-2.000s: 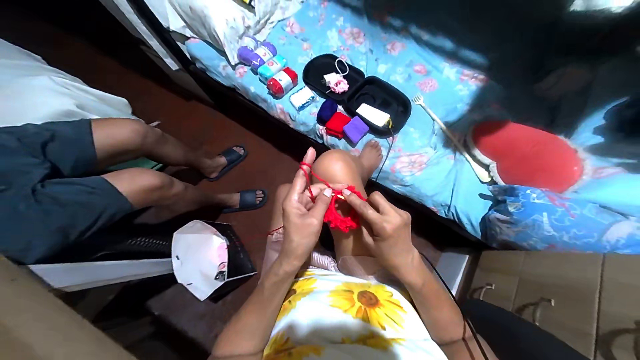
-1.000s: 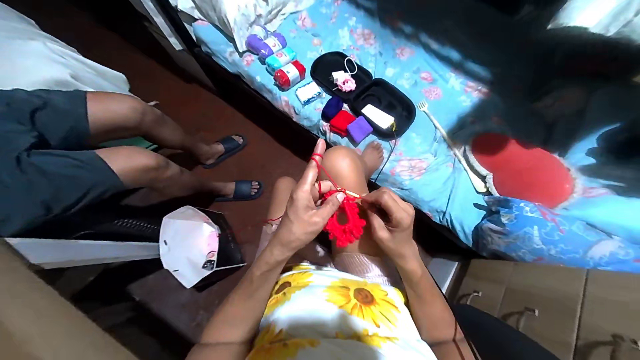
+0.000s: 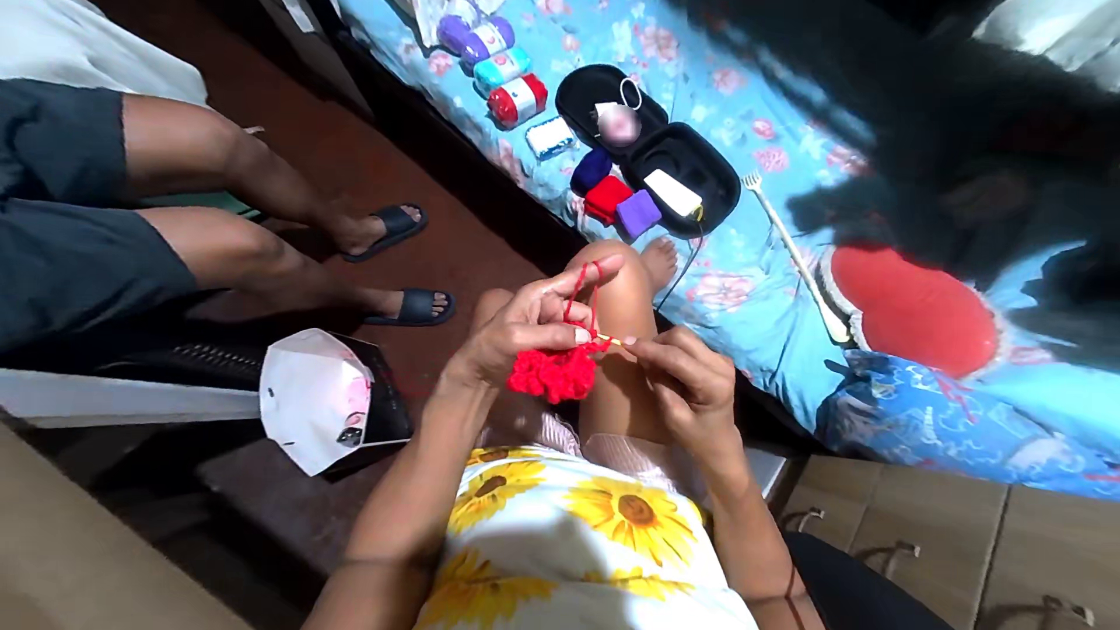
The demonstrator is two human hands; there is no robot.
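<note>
Above my lap, my left hand (image 3: 538, 319) pinches a ruffled red crochet piece (image 3: 553, 374) by its upper edge, between thumb and fingers. Red yarn (image 3: 581, 284) loops around the raised index finger and runs down to the work. My right hand (image 3: 691, 372) grips a thin yellowish crochet hook (image 3: 612, 339), whose tip meets the piece beside my left thumb. The hook's tip is too small to make out in detail. The red piece hangs below my left hand, in front of my bare knees.
On the flowered bed sheet (image 3: 726, 289) lie wrapped yarn skeins (image 3: 516, 99), an open black case (image 3: 691, 149), small yarn bundles (image 3: 639, 213), a long white back scratcher (image 3: 796, 254) and a red cushion (image 3: 914, 311). A person's legs (image 3: 227, 245) are at left, near a white paper object (image 3: 315, 402). Drawers (image 3: 936, 534) stand at right.
My raised left index finger has tilted over to the right since one second ago. The red piece, then an open ring shape below the hook, now sits bunched further left under my left hand.
</note>
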